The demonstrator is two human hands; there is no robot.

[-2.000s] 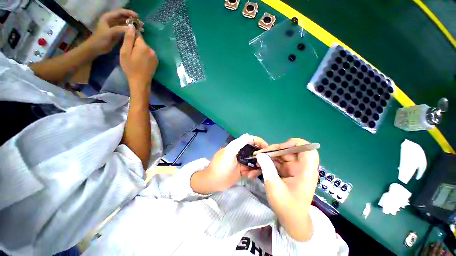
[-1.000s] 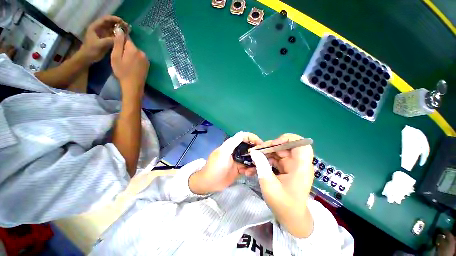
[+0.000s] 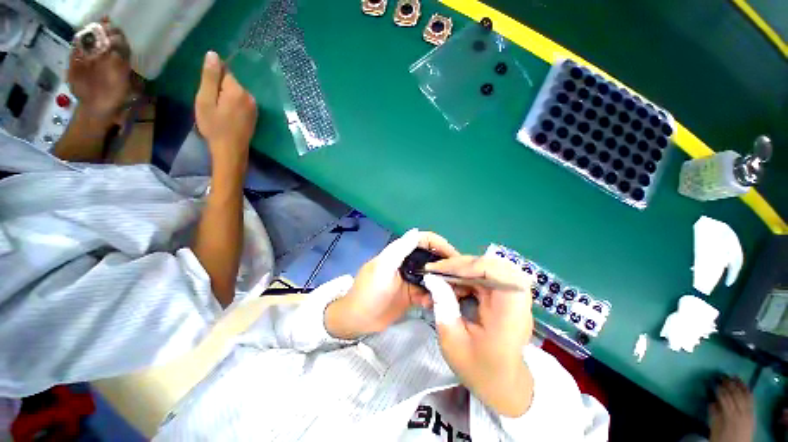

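Note:
My left hand, with white covers on its fingertips, holds a small black camera module housing between its fingers. My right hand holds thin metal tweezers like a pencil, their tip at the housing's face. A white-covered finger of my right hand is beside the housing. Whether the tweezers hold a part is too small to tell. The small lens tray, a clear strip with rows of dark round parts, lies just right of my right hand, partly hidden by it.
A large blister tray, clear plastic bag, copper-coloured module parts, dispenser bottle, white wipes and mesh-like strip lie on the bench. Another person's hands are at left; another hand is at lower right.
My right hand has shifted slightly left and the tweezers have tilted, their rear end lower. More of the lens tray shows. The neighbour's hands have moved apart; a hand has come in at lower right.

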